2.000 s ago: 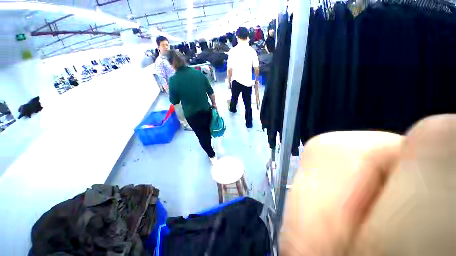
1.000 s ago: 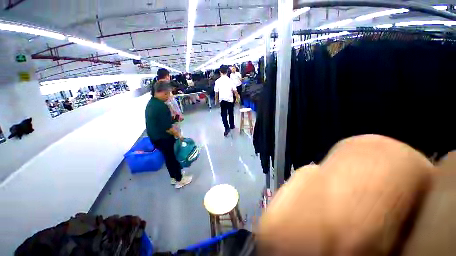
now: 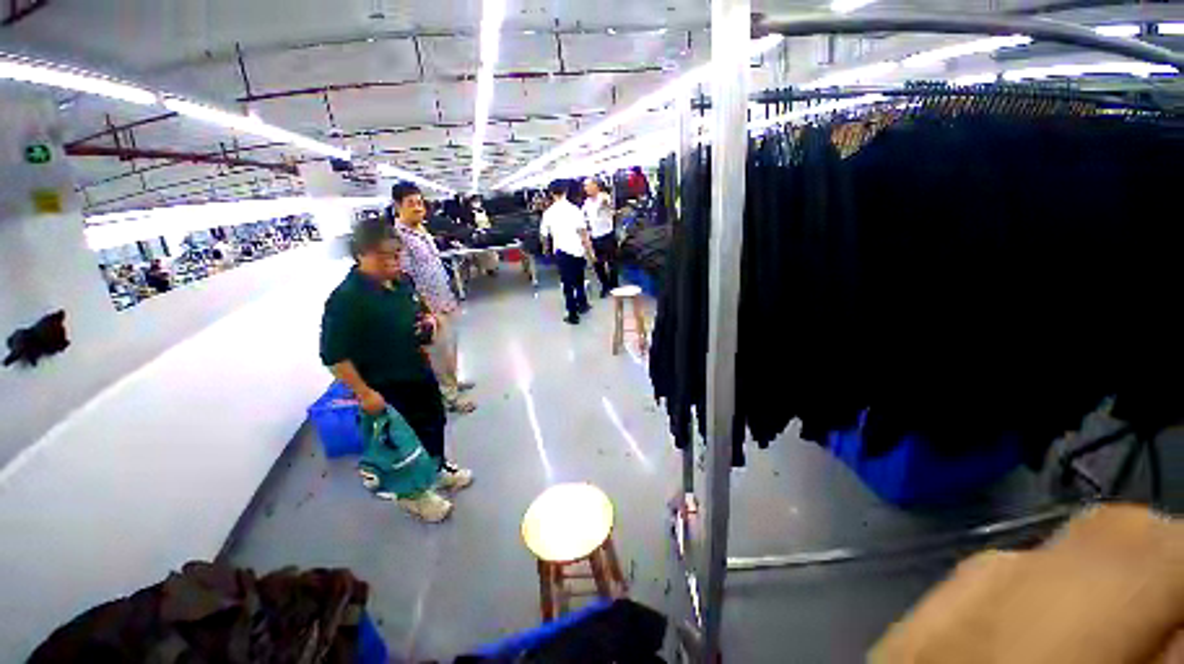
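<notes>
A blurred, skin-toned shape, which looks like my right hand (image 3: 1045, 597), is very close to the camera at the lower right and cut off by the edge. Its fingers and anything in them cannot be made out. My left hand is not in view. Black garments (image 3: 935, 272) hang in a dense row on hangers from a grey metal rack (image 3: 727, 324) at the right. A brown-grey garment heap (image 3: 214, 616) lies at the bottom left. Black clothing (image 3: 591, 636) lies in a blue crate (image 3: 526, 641) at the bottom centre.
A round stool (image 3: 569, 523) stands left of the rack post, another (image 3: 627, 318) farther back. A person in dark green (image 3: 377, 318) holds a teal bag (image 3: 400, 454). Several others stand behind. Blue containers (image 3: 336, 426) are by the white surface (image 3: 169, 428) and under the rack (image 3: 909, 467).
The hand has shrunk toward the lower right corner, uncovering the rack's lower part. The person in green now faces this way, farther left. The camera view has tilted up since the oldest frame.
</notes>
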